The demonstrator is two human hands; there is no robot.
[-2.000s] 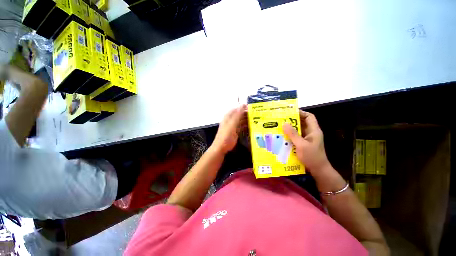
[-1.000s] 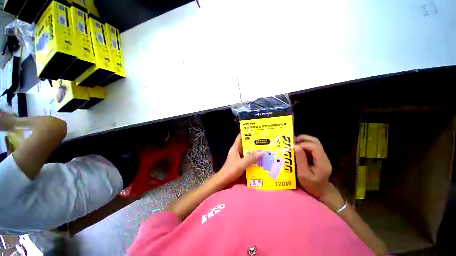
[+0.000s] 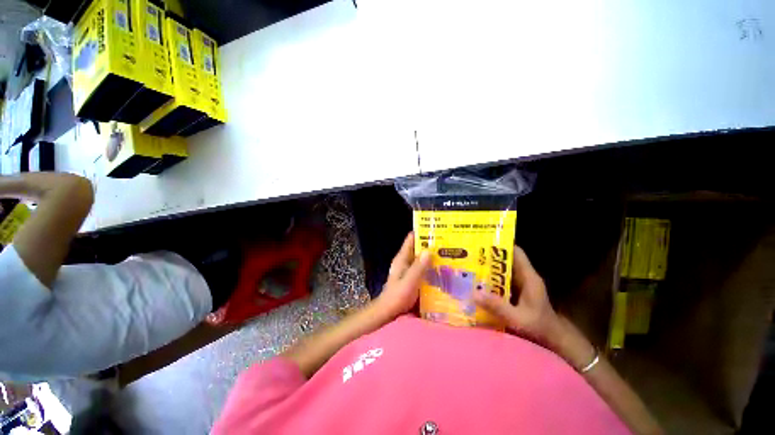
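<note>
A yellow retail box (image 3: 463, 234) with a black top and a pale purple device picture is upright in front of my chest, below the table's front edge. Clear film of a poly bag (image 3: 512, 181) sticks out loose past the box's black top on both sides. My left hand (image 3: 406, 279) holds the box's left side. My right hand (image 3: 524, 297) holds its right side, with fingers over the lower front. The box's lower end meets my shirt, and its back is hidden.
Waiting yellow-black boxes (image 3: 155, 68) are stacked at the left of the white table (image 3: 340, 93). A coworker's arm and light sleeve (image 3: 110, 306) are at the left. A red stool (image 3: 276, 268) is under the table. An open carton (image 3: 688, 340) with yellow boxes is low at the right.
The box has moved down from the table edge to my chest. Loose film now spreads wide at its top. My right hand has closed back onto the box's right side. The coworker's arm has shifted.
</note>
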